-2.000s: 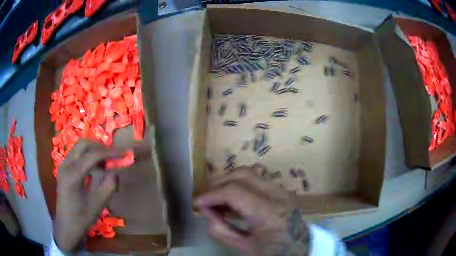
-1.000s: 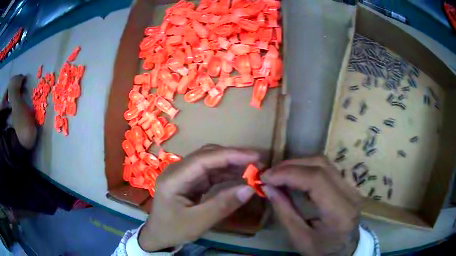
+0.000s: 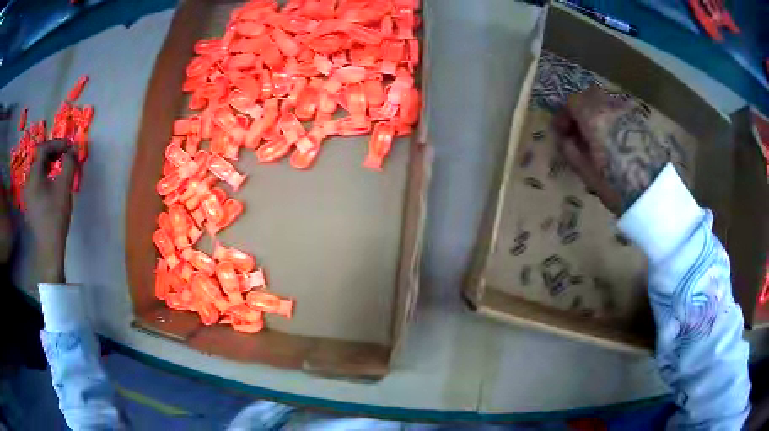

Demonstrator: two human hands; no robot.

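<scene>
My left hand (image 3: 52,189) is at the far left, its fingertips on a pile of small orange triggers (image 3: 72,126) lying on the table. Orange shows between the fingers; I cannot tell if they grip a piece. My right hand (image 3: 603,139) reaches into the right cardboard tray (image 3: 561,318), its fingertips low over the heap of small dark springs (image 3: 563,77). The fingertips are blurred, and any spring in them is hidden. The left cardboard tray (image 3: 405,278) holds a heap of orange triggers (image 3: 291,63) at its back and left side.
Another box (image 3: 750,168) with orange parts stands at the right edge. A dark pen (image 3: 603,18) lies behind the spring tray. Orange parts (image 3: 713,17) lie on the dark green belt at top right. A dark shape is at the left edge.
The trigger between both hands is no longer seen there. My left hand has moved far left to the table piles, my right hand into the spring tray. The view has shifted right.
</scene>
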